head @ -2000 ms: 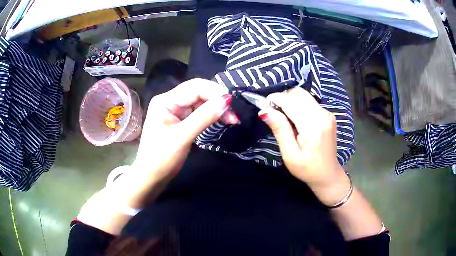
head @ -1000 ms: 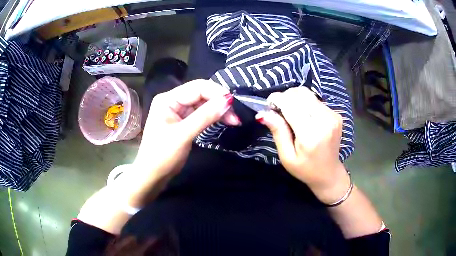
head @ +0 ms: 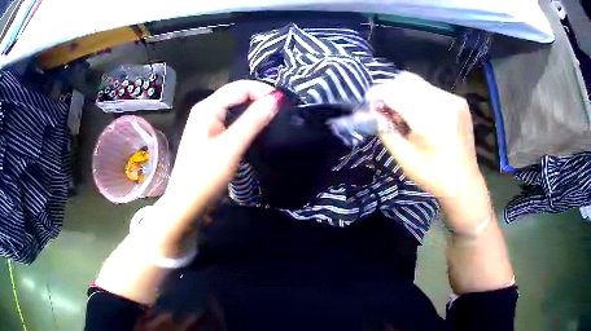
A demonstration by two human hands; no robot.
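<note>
The black and white striped garment (head: 330, 74) lies bunched on my lap. Its plain black part (head: 291, 155) hangs from my left hand (head: 217, 139), whose thumb and fingertips pinch its upper edge. My right hand (head: 421, 132) is raised at the right of the black cloth and is blurred. A blurred grey, shiny shape, which looks like small snips (head: 356, 123), points left from its fingers. No needle or thread can be made out.
A white-covered table (head: 285, 10) crosses the top. A pink basket (head: 129, 158) with orange scraps and a box of small spools (head: 136, 90) stand at left. Striped garments lie at far left (head: 32, 161) and right (head: 551, 184). A grey surface with blue edge (head: 544, 103) is at right.
My right hand has moved right and slightly up, away from my left fingertips. My left hand has shifted a little left and up, and more black cloth shows spread between the hands.
</note>
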